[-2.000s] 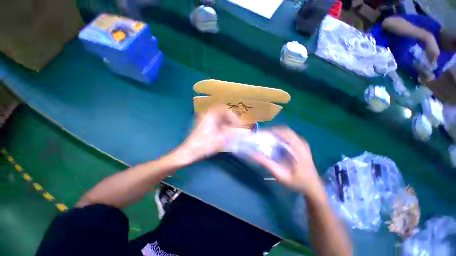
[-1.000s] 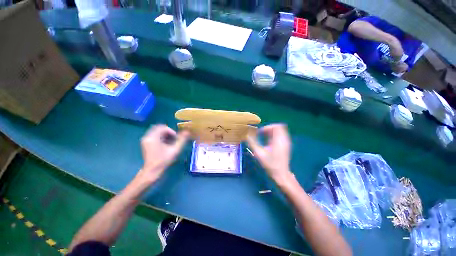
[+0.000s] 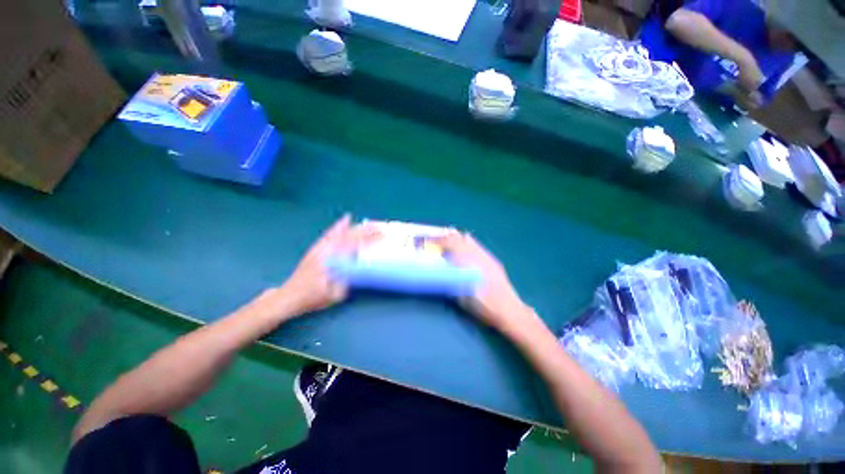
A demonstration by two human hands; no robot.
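Note:
A blue retail box [image 3: 408, 275] with a white and yellow printed top is closed and blurred by motion, over the middle of the green bench [image 3: 306, 199]. My left hand [image 3: 326, 268] grips its left end. My right hand [image 3: 480, 276] grips its right end. The fingers lie over the top edge and sides. I cannot tell if the box touches the bench. The contents are hidden by the lid.
Finished blue boxes [image 3: 218, 139] are stacked at left beside a large brown carton [image 3: 51, 97]. At right lie bagged parts [image 3: 658, 319], a tan heap [image 3: 747, 347] and small clear bags [image 3: 795, 398]. White packs [image 3: 492, 93] line the belt. A person in blue [image 3: 713, 46] is at upper right.
The box stood open with its brown lid raised, and my hands were at the lid. Now the lid is down, the blue outside shows, and both hands hold the box ends.

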